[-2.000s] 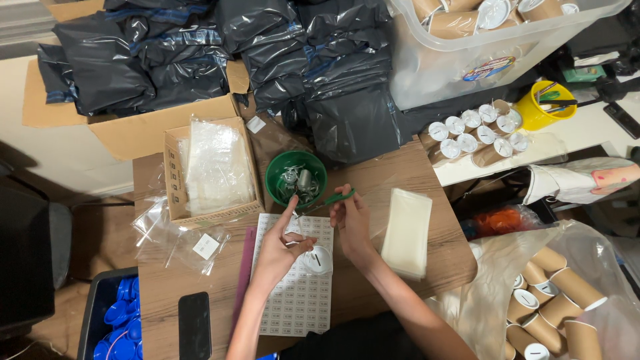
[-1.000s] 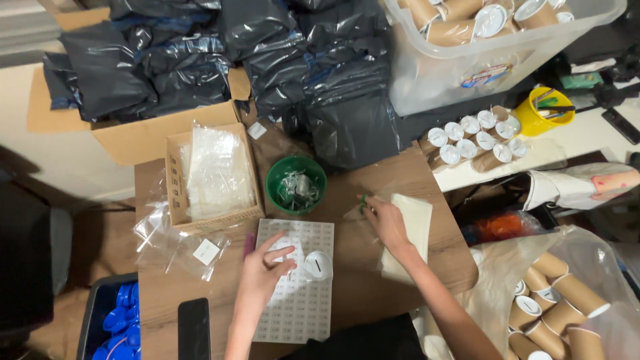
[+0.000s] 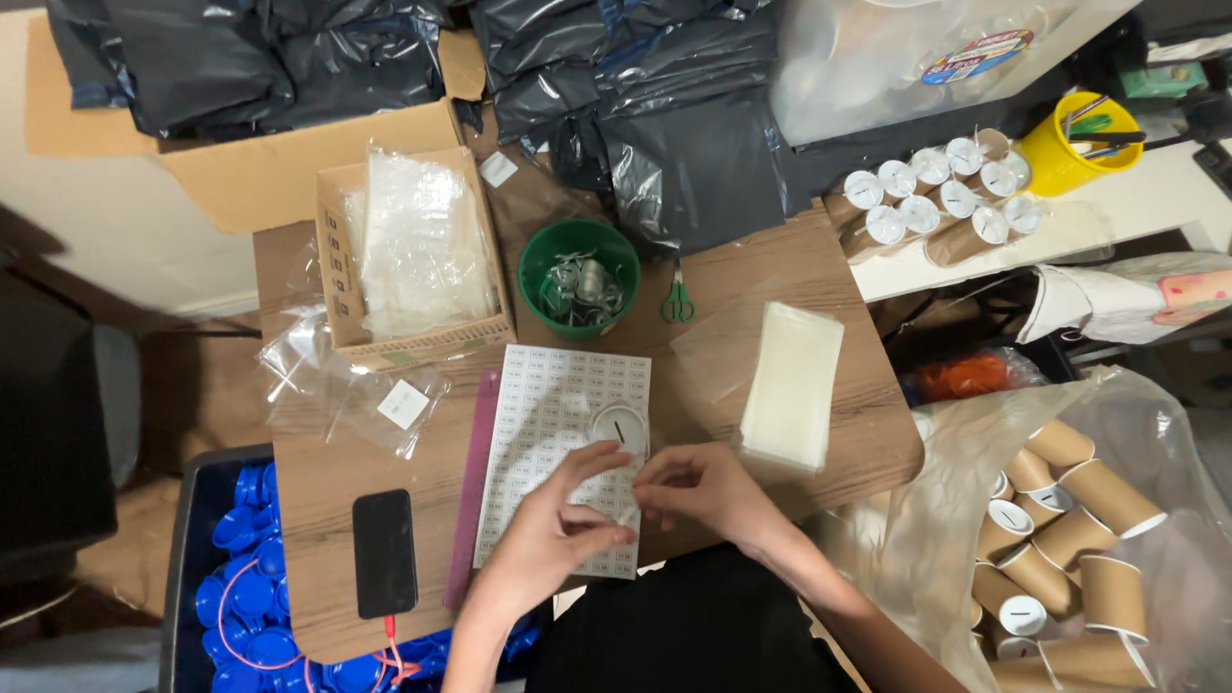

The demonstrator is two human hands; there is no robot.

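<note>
My left hand [image 3: 568,525] is over the sheet of printed labels [image 3: 549,404], its thumb and fingers apart and curved; whether a small thing lies between them is not plain. Just right of it, my right hand [image 3: 698,486] has thumb and index finger pinched together at the sheet's right edge, and what they pinch cannot be made out. A round white slotted lid [image 3: 619,430] rests on the sheet above the fingertips. Green-handled scissors [image 3: 678,300] lie beside a green bowl [image 3: 578,279] of silvery ties. Clear plastic sleeves [image 3: 794,385] are stacked at right.
A cardboard box of clear bags [image 3: 419,250], loose bags [image 3: 356,385] and a phone [image 3: 385,553] on a red cable are at left. Black plastic packages [image 3: 683,164] lie behind. Cardboard tubes [image 3: 1059,539] fill a bag at right; blue lids [image 3: 252,587] fill a bin at lower left.
The green scissors, in my right hand two seconds ago, now lie by the bowl. My right hand has moved from the sleeves to beside my left.
</note>
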